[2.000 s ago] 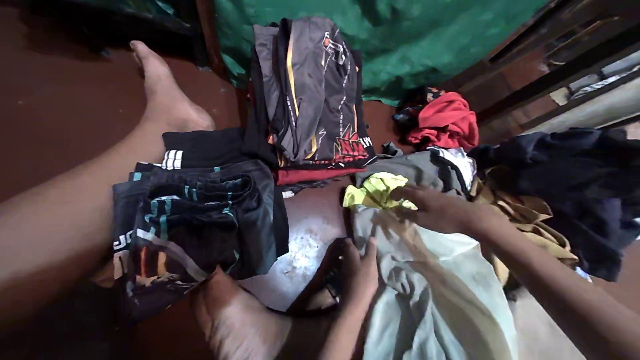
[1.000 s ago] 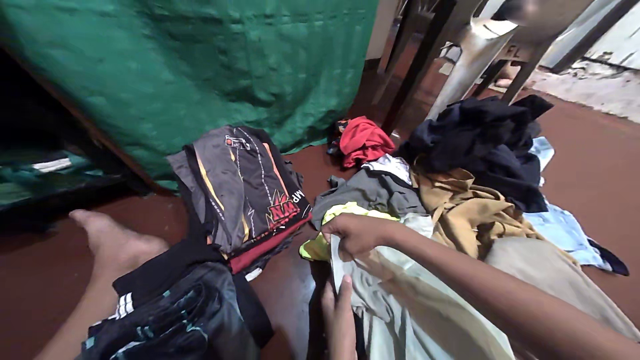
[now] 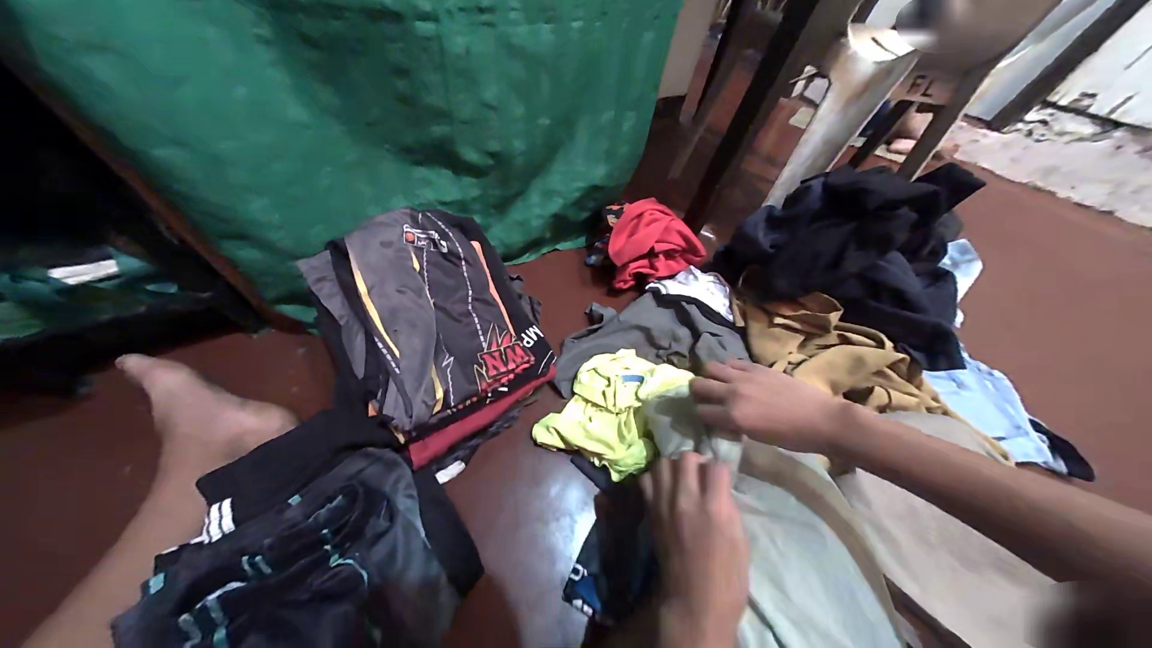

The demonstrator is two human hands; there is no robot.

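Note:
My left hand (image 3: 697, 540) touches the near edge of a pale grey-green cloth garment (image 3: 792, 558); its fingers are blurred. My right hand (image 3: 765, 405) lies on the top of the same garment, fingers bent over the fabric. Whether either hand grips it does not show. A neon yellow garment (image 3: 603, 409) is crumpled just left of my right fingers. Beyond it is a dark grey garment (image 3: 657, 328). A stack of folded clothes, topped by a grey and black printed jersey (image 3: 441, 306), sits left of centre. Dark shorts (image 3: 315, 540) with teal marks lie at the lower left.
A red garment (image 3: 652, 238), a mustard garment (image 3: 828, 346), a navy pile (image 3: 864, 243) and a light blue garment (image 3: 981, 400) lie on the red floor (image 3: 1062, 297). A green curtain (image 3: 405, 108) hangs behind. My bare foot (image 3: 207, 409) rests at left; wooden furniture legs (image 3: 747, 108) stand at the back.
The view has swung to the right. My left hand has come up beside my right hand at the pale garment, and the neon yellow garment shows more fully than before.

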